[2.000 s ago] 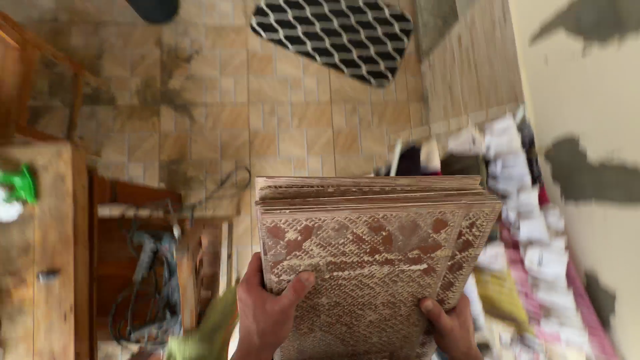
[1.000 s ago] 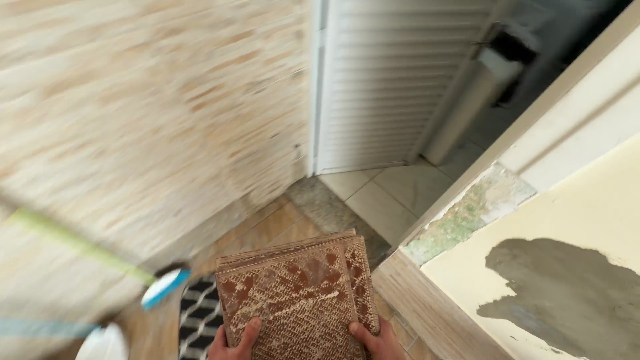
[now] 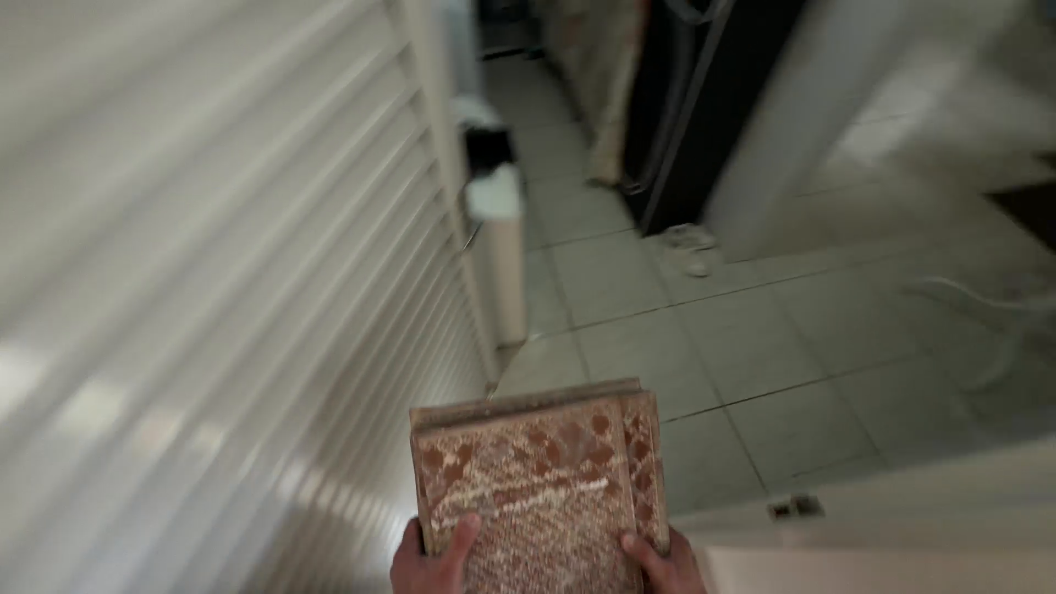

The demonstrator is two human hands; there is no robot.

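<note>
A stack of square, reddish-brown tiles (image 3: 536, 487) with a pale textured pattern fills the bottom middle of the head view. My left hand (image 3: 433, 557) grips its left edge, the thumb lying on the top face. On the right edge my right hand (image 3: 664, 561) holds on in the same way, thumb over the patterned surface. The tiles in the stack are not quite lined up; one juts out on the right. Both palms and the lower part of the stack are cut off by the bottom of the view.
A white ribbed door (image 3: 330, 346) stands close on the left. Beyond the doorway lies a pale tiled floor (image 3: 742, 346). Small white shoes (image 3: 691, 247) sit by a tall black object (image 3: 689, 107). A pale cable (image 3: 982, 297) is on the floor at right.
The view has swung from a room with a wooden table, past a stone-patterned wall, to the doorway, where the ribbed door is now close. Both hands have kept hold of the tile stack.
</note>
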